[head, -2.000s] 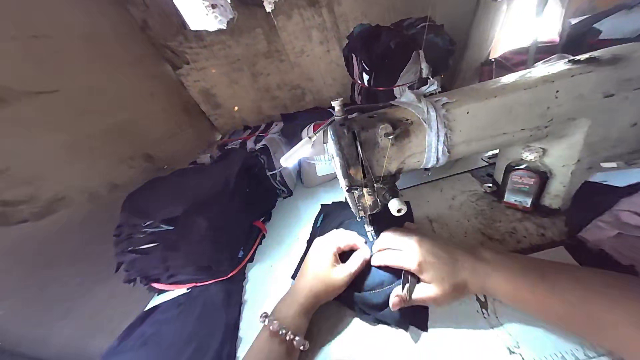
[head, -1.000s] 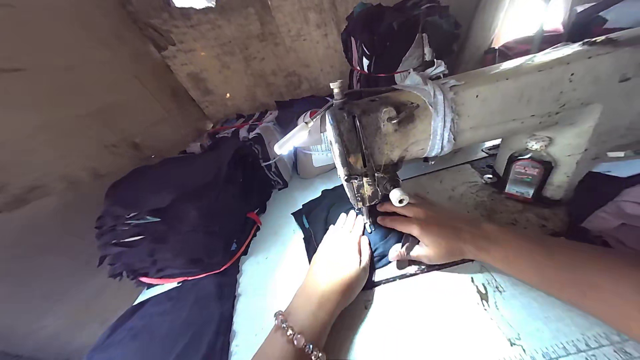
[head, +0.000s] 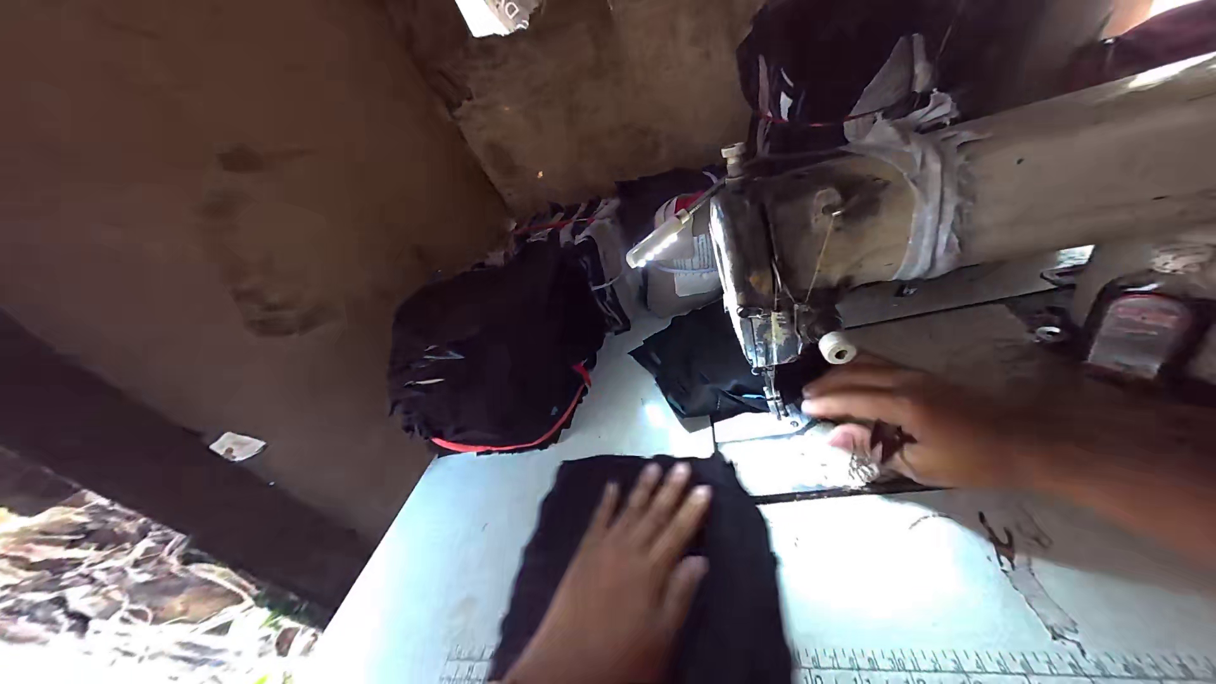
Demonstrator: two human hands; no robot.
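My left hand [head: 632, 560] lies flat, palm down and fingers spread, on a dark cloth piece [head: 741, 570] at the front of the white table. Close to the needle and presser foot [head: 774, 394] of a worn sewing machine [head: 845, 209] is my right hand [head: 893, 413], blurred. Its fingers are bent around something small and dark near the thumb, too blurred to name. Behind and left of the presser foot lies another dark cloth piece [head: 698, 361], partly hidden by the machine head.
A bundle of dark cloth tied with a red strip [head: 494, 351] sits at the table's left edge. Another dark bundle [head: 826, 66] is behind the machine. A small lit lamp [head: 658, 240] hangs beside its head. A bottle [head: 1140, 332] stands right. A printed ruler scale [head: 950, 662] runs along the front.
My left hand has moved away from the needle, toward the front of the table, onto a dark cloth piece. The cloth by the machine now lies behind the presser foot. The view has shifted.
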